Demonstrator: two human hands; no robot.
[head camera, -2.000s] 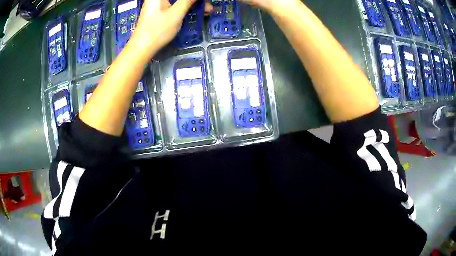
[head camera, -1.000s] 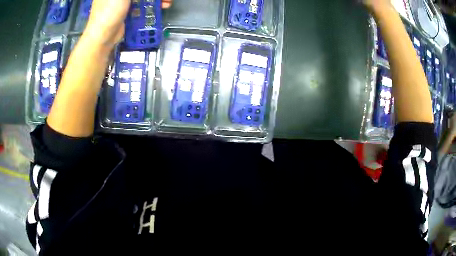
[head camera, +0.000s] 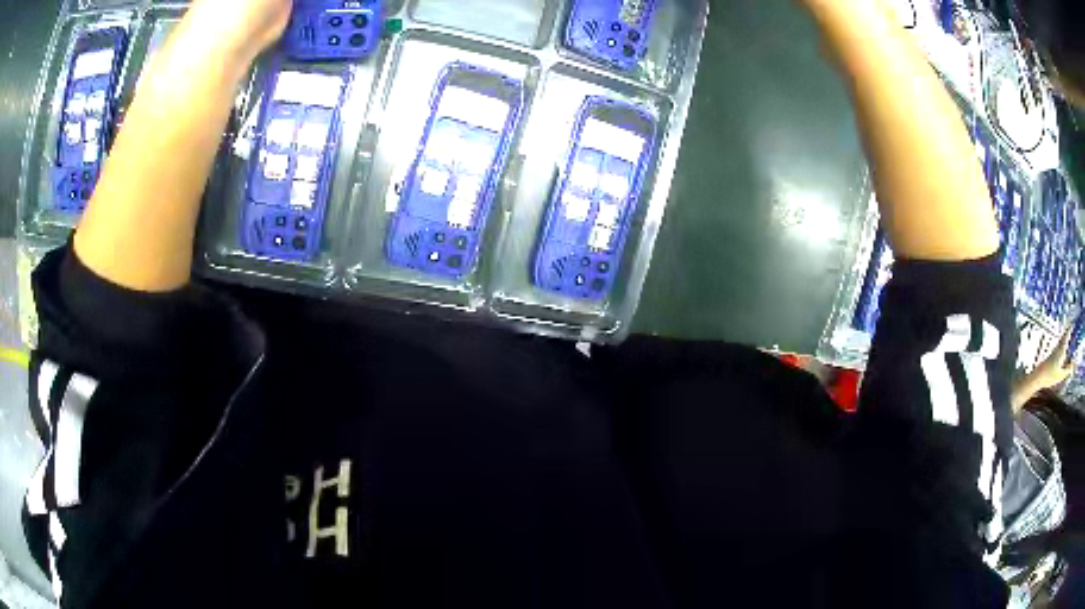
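Observation:
A clear blister tray (head camera: 416, 295) lies in front of me, with dark-blue units in its near-row pockets, such as this blue unit (head camera: 458, 173) and another at its right end (head camera: 595, 196). My left hand (head camera: 252, 17) is cut off by the top edge. It is at the left side of a held blue unit (head camera: 334, 29), whose lower end shows; the fingertips are hidden. The back-row pocket right of the held unit shows no unit; the one beyond has a unit (head camera: 613, 26). My right forearm reaches past the top edge; my right hand is out of the picture.
A dark-green mat (head camera: 756, 214) lies under the trays. More trays of blue units (head camera: 1053, 256) are at the right, partly behind my right forearm. Another person's hand (head camera: 1047, 371) shows at the far right. A red piece (head camera: 842, 388) shows below the bench edge.
The view has shifted and tilted. My left hand and a blue unit have moved left from the tray's right-hand columns, opening a bare back-row pocket. My right hand has moved right and out of view.

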